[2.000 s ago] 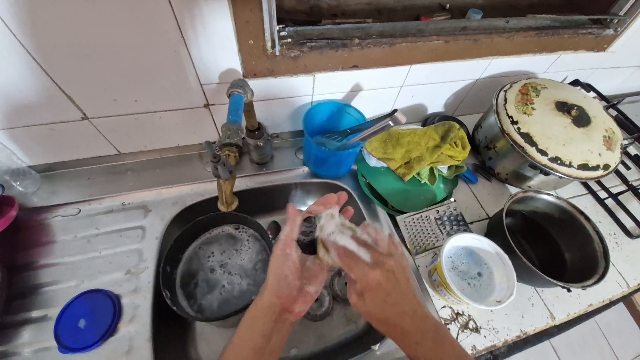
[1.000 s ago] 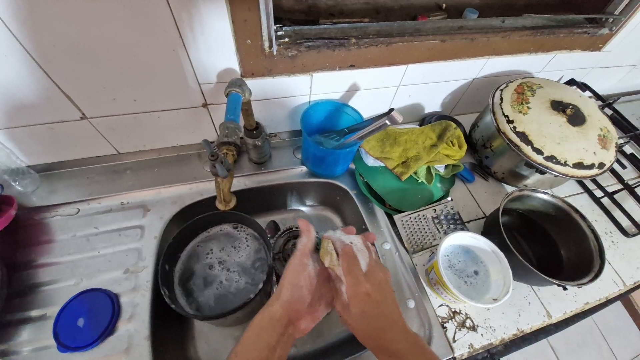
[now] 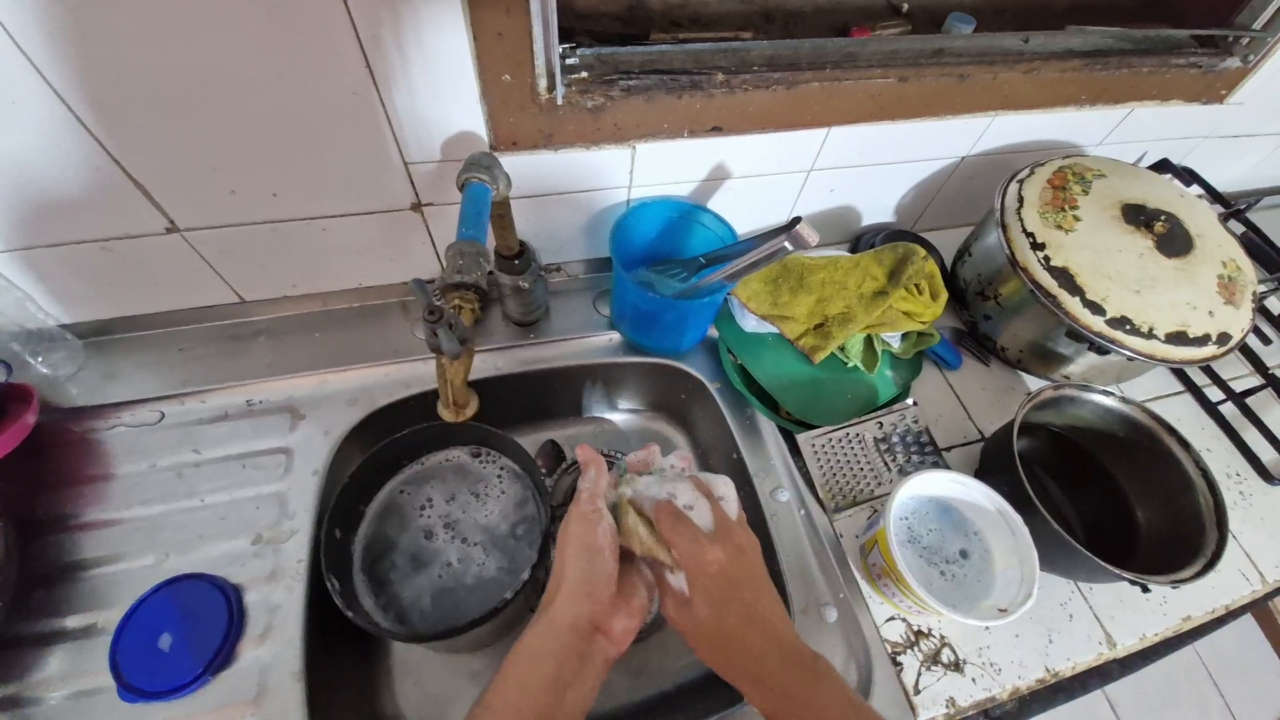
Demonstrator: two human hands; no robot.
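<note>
Both hands are together over the right part of a metal sink (image 3: 640, 385). My right hand (image 3: 705, 550) is closed on a soapy sponge (image 3: 640, 530), with white foam over its fingers. Against the sponge lies my left hand (image 3: 592, 550), palm turned inward; whether it holds an item under the foam cannot be made out. Dark round metal parts (image 3: 568, 490) lie partly hidden behind and below the hands. Left of them, a dark pot (image 3: 340, 570) of sudsy water stands in the sink beneath a brass tap (image 3: 457, 385).
A blue lid (image 3: 177, 637) lies on the drainboard. Behind the sink stands a blue container (image 3: 665, 320) with tongs. To the right are green plates (image 3: 840, 380) under a yellow cloth (image 3: 840, 295), a grater (image 3: 860, 460), a white tub (image 3: 1020, 560), an open pot (image 3: 1050, 540) and a lidded pot (image 3: 1010, 310).
The hands were higher and farther apart two seconds ago, with a dark item showing between them. They are now closer together, and that item is not visible.
</note>
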